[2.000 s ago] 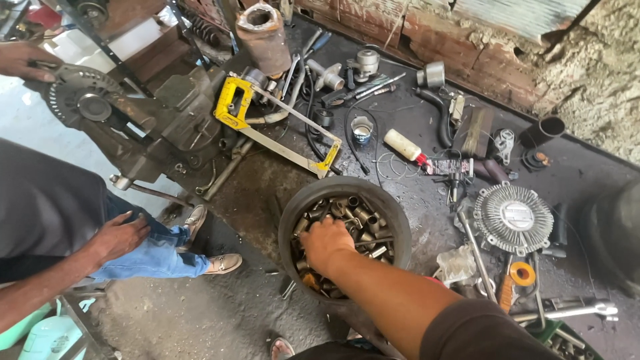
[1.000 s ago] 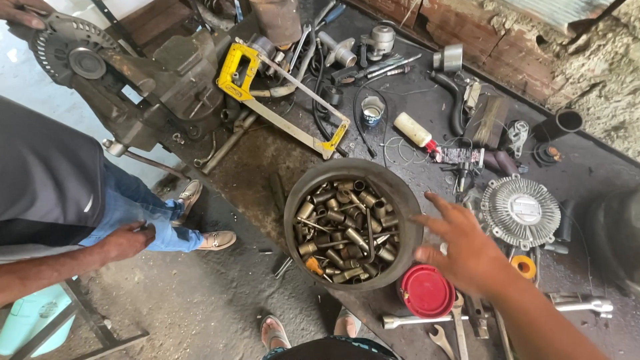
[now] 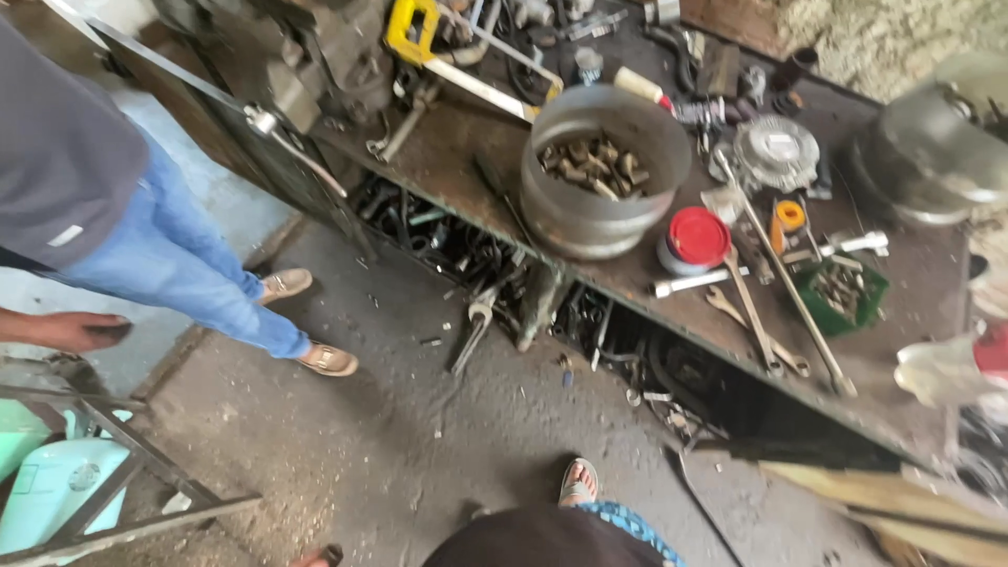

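A small piece of skin at the bottom edge, perhaps my left hand (image 3: 311, 559), is mostly cut off, so its hold is unclear. My right hand is out of view. On the workbench, a round metal drum (image 3: 602, 224) holds many loose metal sockets (image 3: 594, 164). Beside it stands a tub with a red lid (image 3: 699, 236). Two open-ended wrenches (image 3: 752, 311) lie to the right, near a long metal bar (image 3: 787, 283) and a green container of small metal parts (image 3: 841, 291). A yellow-handled hacksaw (image 3: 472, 85) lies behind the drum to the left.
Another person in jeans (image 3: 197, 272) stands at the left, one hand (image 3: 75, 331) hanging low. A vise (image 3: 346, 55) is at the upper left, with a finned fan clutch (image 3: 776, 153) and a large metal vessel (image 3: 913, 157) at right. Metal parts (image 3: 429, 236) fill the space under the bench.
My right hand was in the drum of sockets, then open to its right; now it is out of view. The view has shifted strongly, showing more floor and the bench's front.
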